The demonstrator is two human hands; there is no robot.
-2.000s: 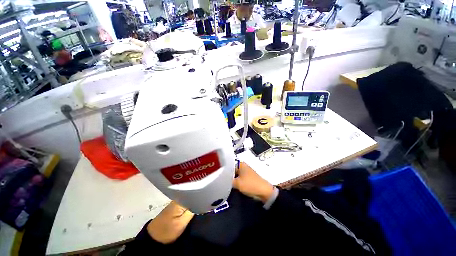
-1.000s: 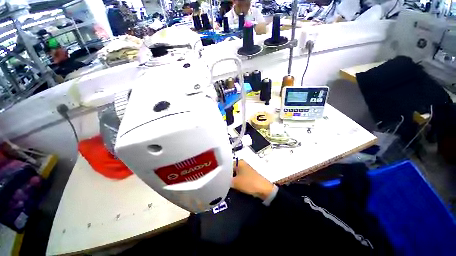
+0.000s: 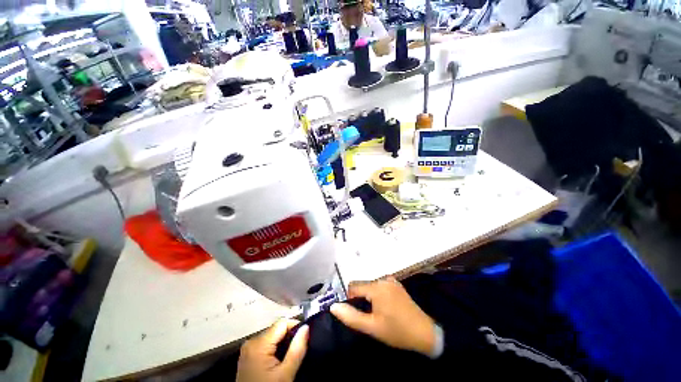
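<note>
The white sewing machine head [image 3: 257,216] with its red label stands in front of me. A small shiny metal clamp [image 3: 322,301] shows under it. A black garment [image 3: 328,339] lies at the clamp and runs down towards my lap. My left hand [image 3: 273,352] pinches the cloth between thumb and fingers, left of and below the clamp. My right hand [image 3: 390,316] holds the cloth edge just right of the clamp, thumb on top. The needle point cannot be made out.
On the pale table [image 3: 172,298] are a smartphone [image 3: 377,205], a tape roll [image 3: 387,178], a control panel [image 3: 446,151] and thread cones [image 3: 392,137]. A red-orange cloth [image 3: 166,242] lies left of the machine. A blue crate [image 3: 616,298] stands at right. A person [image 3: 361,28] sits beyond.
My left hand, out of sight one second ago, is back and grips the cloth. My right hand has moved from beside the machine head down to the cloth at the clamp.
</note>
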